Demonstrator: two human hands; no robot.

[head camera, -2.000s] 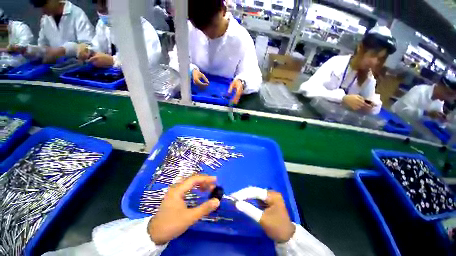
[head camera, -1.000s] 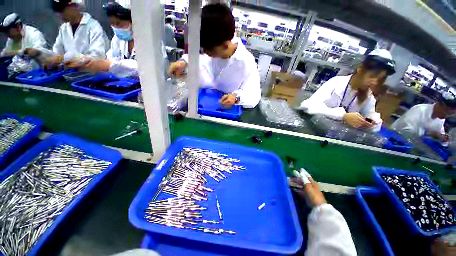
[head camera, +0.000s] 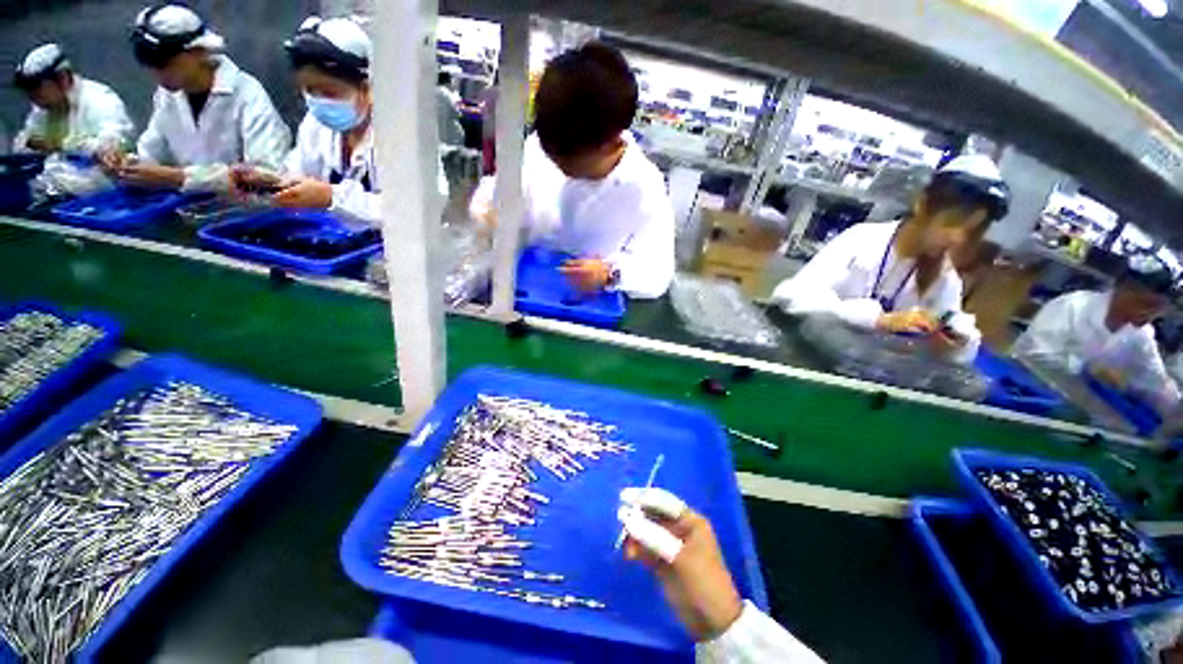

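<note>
My right hand (head camera: pixel 690 566), with white finger cots, is over the right part of the centre blue tray (head camera: pixel 750 571). Its fingertips are closed on a thin silver metal rod (head camera: pixel 654 475) that points up and away. Many metal rods (head camera: pixel 487 486) lie heaped in the left half of this tray. My left hand is out of the picture; only a blurred white sleeve (head camera: pixel 331 652) shows at the bottom edge.
Blue trays of rods (head camera: pixel 130 486) stand at the left. A blue tray of black and pale parts (head camera: pixel 1077 538) is at the right. A green conveyor (head camera: pixel 623 383) with scattered dark parts runs beyond. A white post (head camera: pixel 413 234) rises behind the tray. Workers in white coats sit across.
My right hand has moved from the conveyor edge back over the tray and now holds a rod. The lone rod and small pale piece no longer show on the tray floor. My left hand has left view.
</note>
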